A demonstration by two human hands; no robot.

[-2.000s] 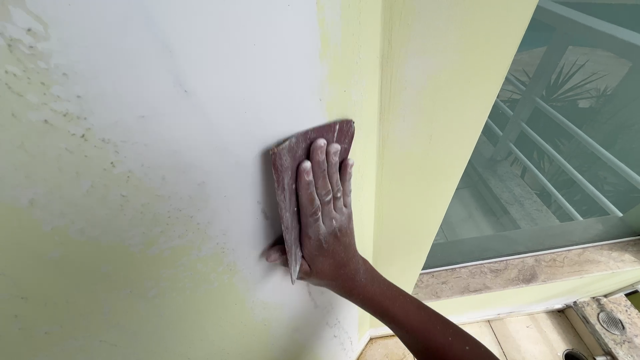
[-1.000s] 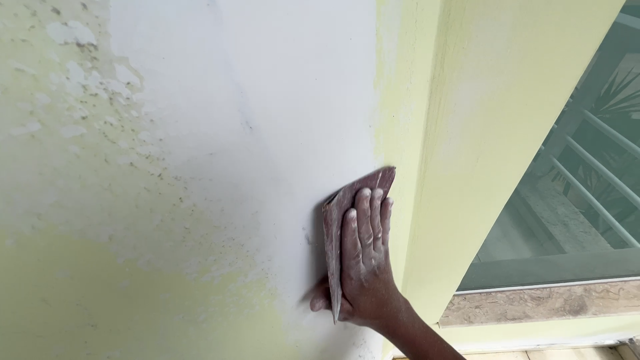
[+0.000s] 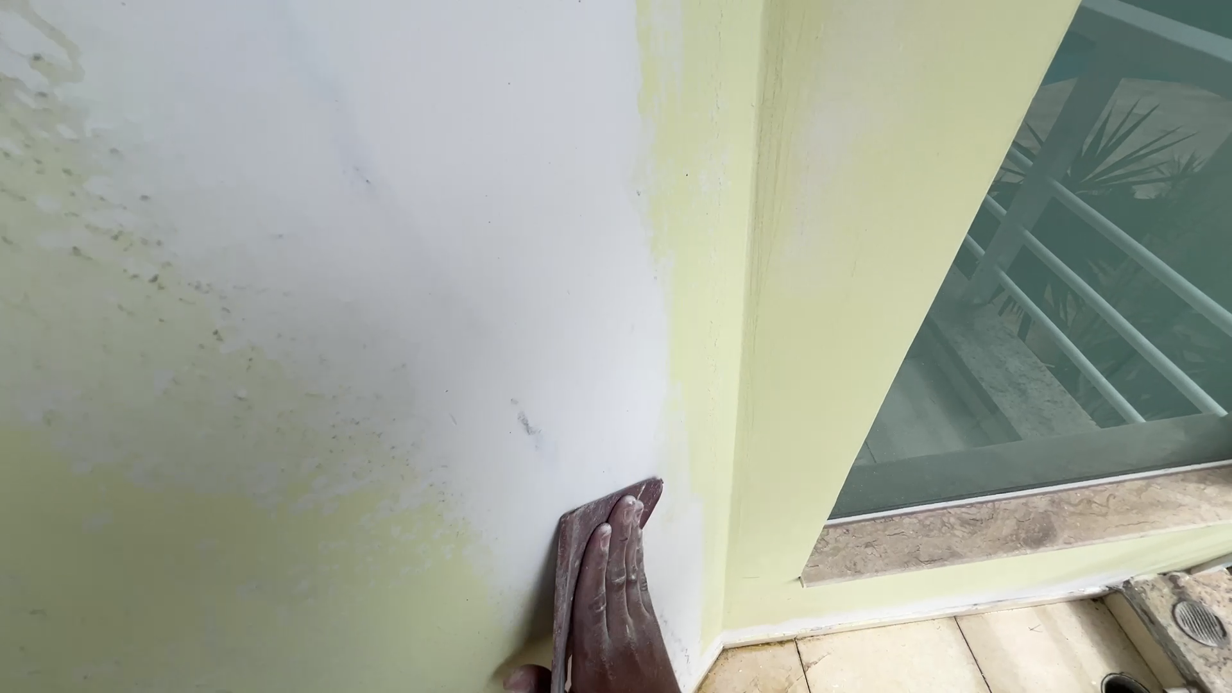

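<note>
My right hand, dusted with white powder, presses a folded sheet of reddish-brown sandpaper flat against the wall at the bottom centre. The fingers lie over the sheet, pointing up, and the thumb shows at its lower left edge. Around and above it spreads a white filler patch with a few grey smudges, on the pale yellow wall. Rough, pitted, flaking paint runs along the patch's left side. My left hand is out of sight.
Right of the patch, the yellow wall meets an inner corner. Beyond it is a glass pane reflecting a railing and plants, above a brown stone sill. Beige floor tiles and a stone piece with a round drain grate lie at lower right.
My right hand has moved down the wall with the sandpaper, from mid-wall two seconds ago to a place low on the white patch. The view has shifted somewhat.
</note>
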